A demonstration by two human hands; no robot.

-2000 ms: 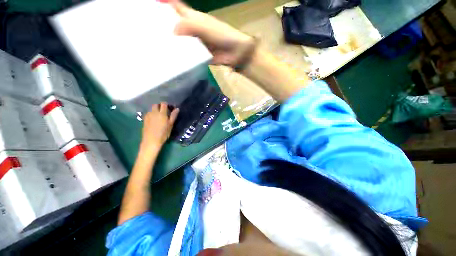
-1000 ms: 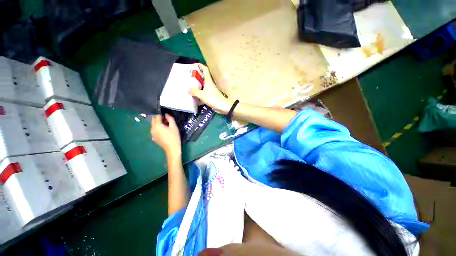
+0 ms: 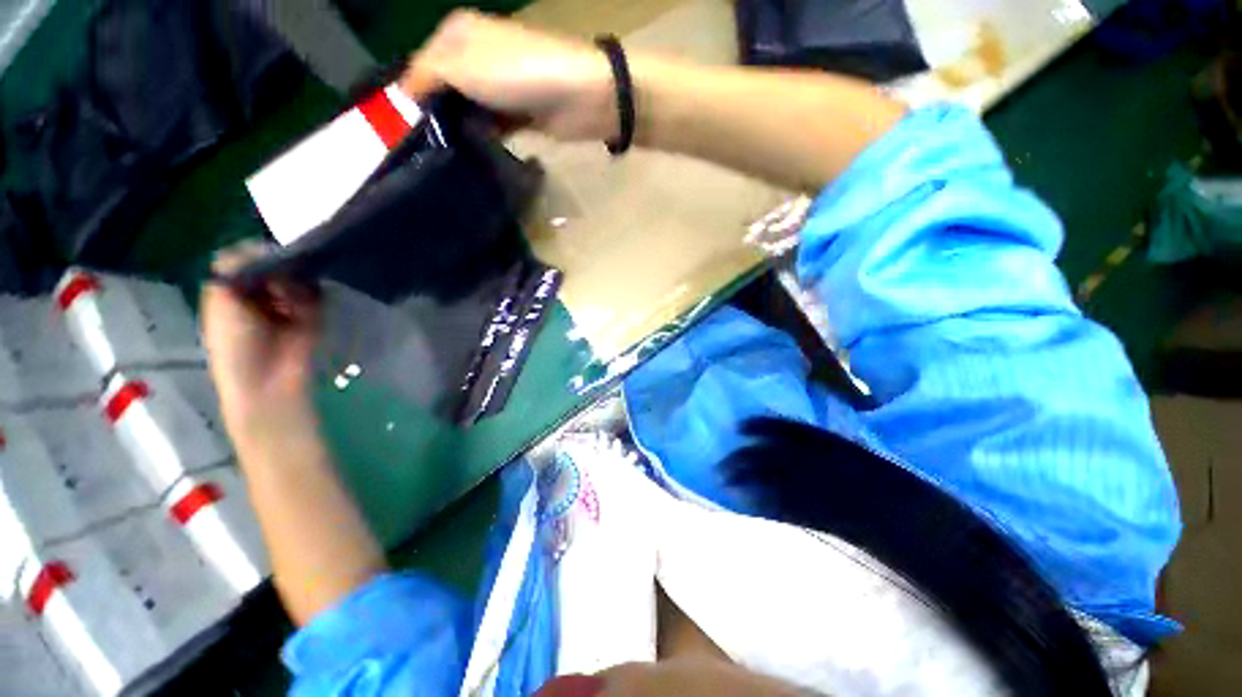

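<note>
My right hand [image 3: 511, 82] grips the upper right edge of a dark poly mailer [image 3: 422, 218] beside a white product box. The product box [image 3: 320, 170] shows its white face and red band past the mailer's far edge; the mailer covers its near side. My left hand [image 3: 259, 334], blurred, pinches the mailer's left corner. The mailer is raised and tilted above the bench. The pile of flat mailers [image 3: 511, 341] lies below it, its fanned edges with white printing towards me.
White product boxes with red bands [image 3: 130, 402] stand stacked at the left. Tan board [image 3: 640, 232] covers part of the green bench [image 3: 388, 470]. A black parcel [image 3: 831, 30] lies on the board at the top. More black plastic [image 3: 123, 123] lies at the upper left.
The mailer with the box has been lifted and turned. My right hand has moved up and away, and my left hand has moved left, now pinching the mailer's corner.
</note>
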